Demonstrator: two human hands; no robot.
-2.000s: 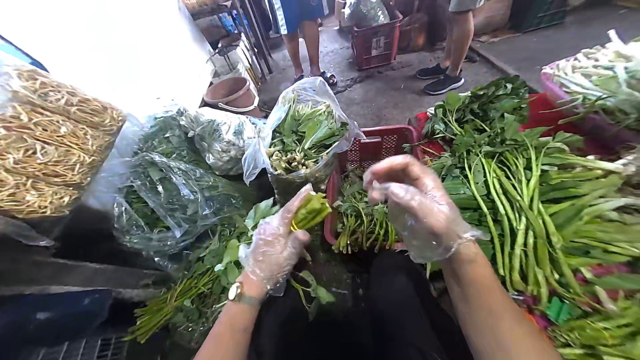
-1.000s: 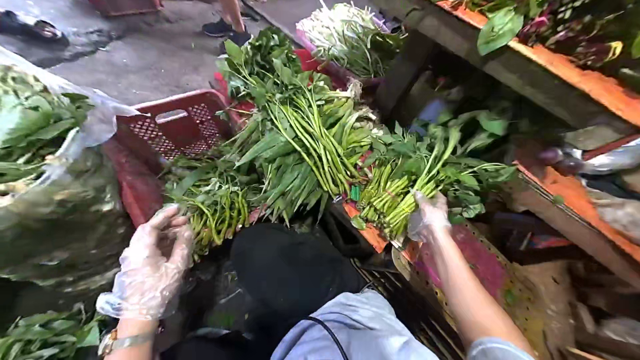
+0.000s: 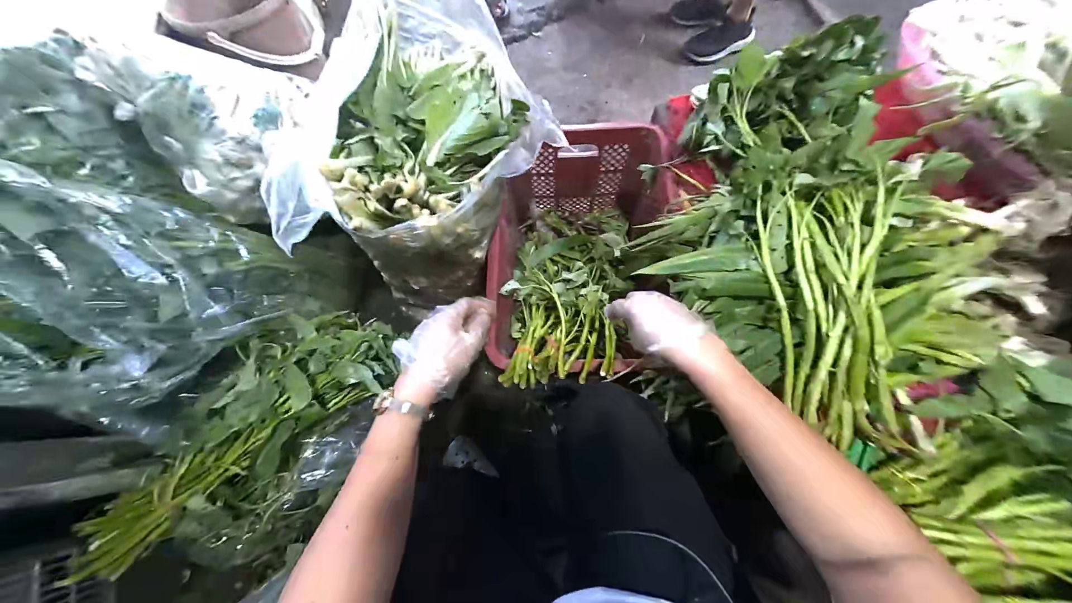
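Note:
Leafy greens with long green stems point(image 3: 561, 310), some tied in bundles, lie in a red plastic crate point(image 3: 496, 327) at the centre of the head view. My left hand point(image 3: 448, 339), in a clear plastic glove with a watch at the wrist, is at the crate's left edge; its fingers are curled and no item shows in it. My right hand point(image 3: 662, 327), gloved too, is at the right side of the crate, beside the bundled stems. Its fingertips are close to the leaves, and whether they grip any is unclear.
A clear plastic bag of greens point(image 3: 419, 142) stands left of the crate. Loose leafy stems point(image 3: 251, 419) lie at lower left, below a large plastic bag point(image 3: 126, 285). Long-stemmed greens point(image 3: 829, 310) are heaped at right. A bucket point(image 3: 251, 29) and a person's shoes point(image 3: 716, 38) are farther back.
The view has swung back left from the heap at the right. My right hand, on stems at the right a second ago, is now by the crate. My left hand is now at the crate's left edge.

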